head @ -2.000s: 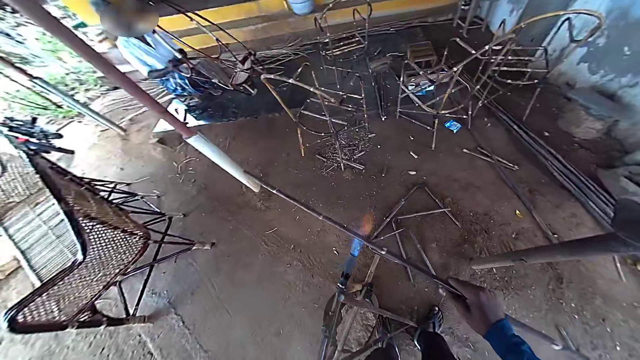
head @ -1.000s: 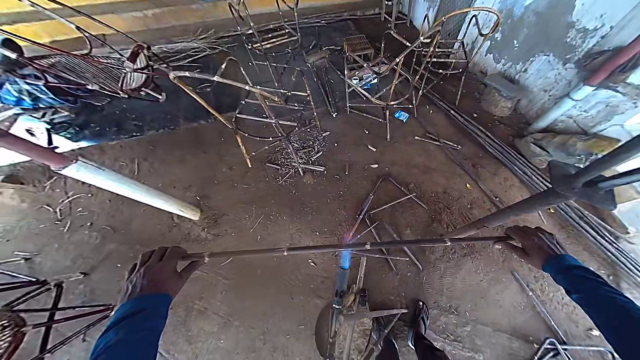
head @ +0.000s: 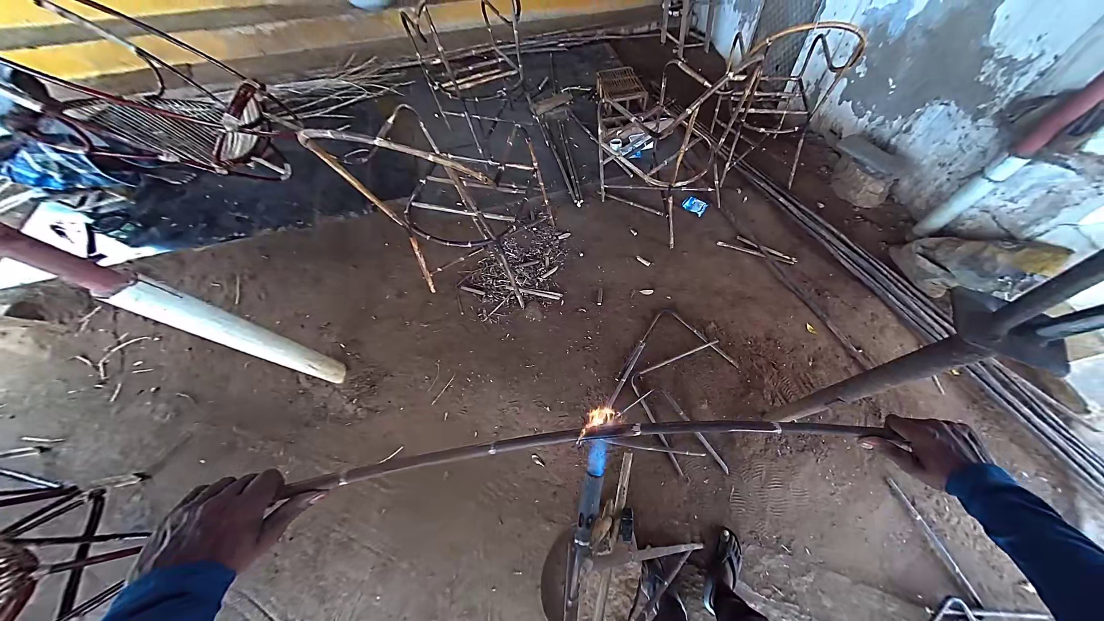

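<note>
A long, slightly bowed cane pole (head: 526, 442) runs across the view over the flame of a gas torch (head: 590, 496). My left hand (head: 226, 520) grips its left end, and my right hand (head: 930, 450) is closed round the right end. The blue flame meets the cane near its middle and flares orange there. The torch points up from a stand with wooden pieces (head: 619, 517), just in front of my feet. Part of the stand is hidden under its crossing sticks.
Unfinished cane chair frames (head: 466, 185) stand ahead near a pile of cane scraps (head: 517, 267). A white-and-red post (head: 224, 328) rises at left, a dark metal pole (head: 880, 379) at right. Long canes (head: 854, 250) lie along the wall. Bent metal rods (head: 677, 354) lie beyond the torch.
My left hand, out of view two seconds ago, came onto the cane's left end by one second ago. The cane, nearly straight then, is now bowed. The view has swung right since the first frame.
</note>
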